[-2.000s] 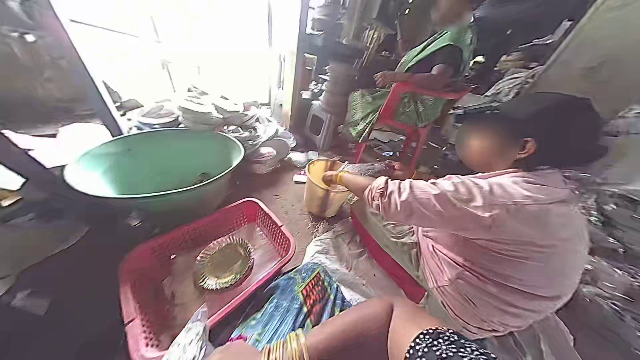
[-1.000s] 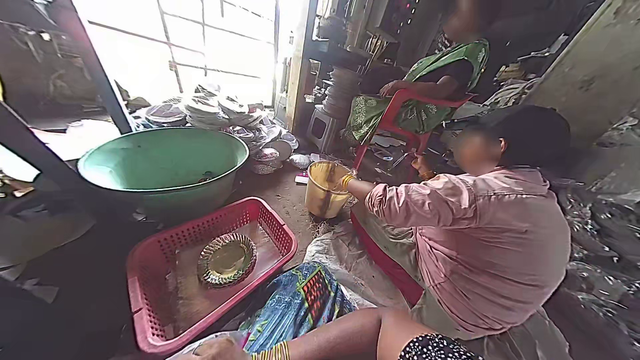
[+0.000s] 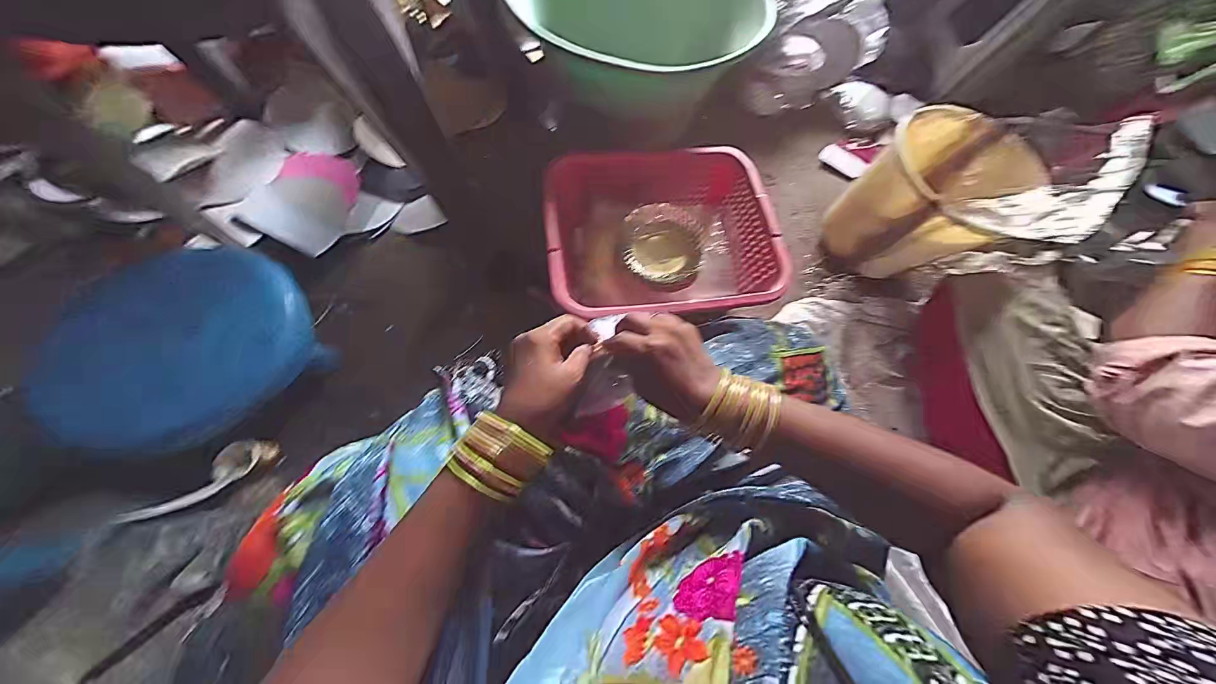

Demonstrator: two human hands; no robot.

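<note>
My left hand [image 3: 546, 372] and my right hand [image 3: 662, 361] meet over my lap, just before the near rim of a red plastic basket [image 3: 765, 242]. Their fingers pinch a small piece of clear plastic film [image 3: 606, 329] between them; it looks like a bag, though blur hides its shape. Shiny gold bangles circle both wrists. In the basket lie gold foil plates with crimped rims [image 3: 663, 249], seemingly stacked. Patterned blue cloth [image 3: 608, 608] covers my lap.
A green tub [image 3: 655, 57] stands behind the basket. To the right are a yellow bucket [image 3: 874, 214] and a co-worker's knee and arm [image 3: 1154, 408]. A blue round plastic object [image 3: 171, 351], a ladle-like utensil [image 3: 223, 480] and scattered plate-like sheets [image 3: 299, 204] lie left.
The view has swung down and left. Both my hands are now together over my lap; earlier, one hand showed at the bottom edge. The basket with its gold plates remains in front.
</note>
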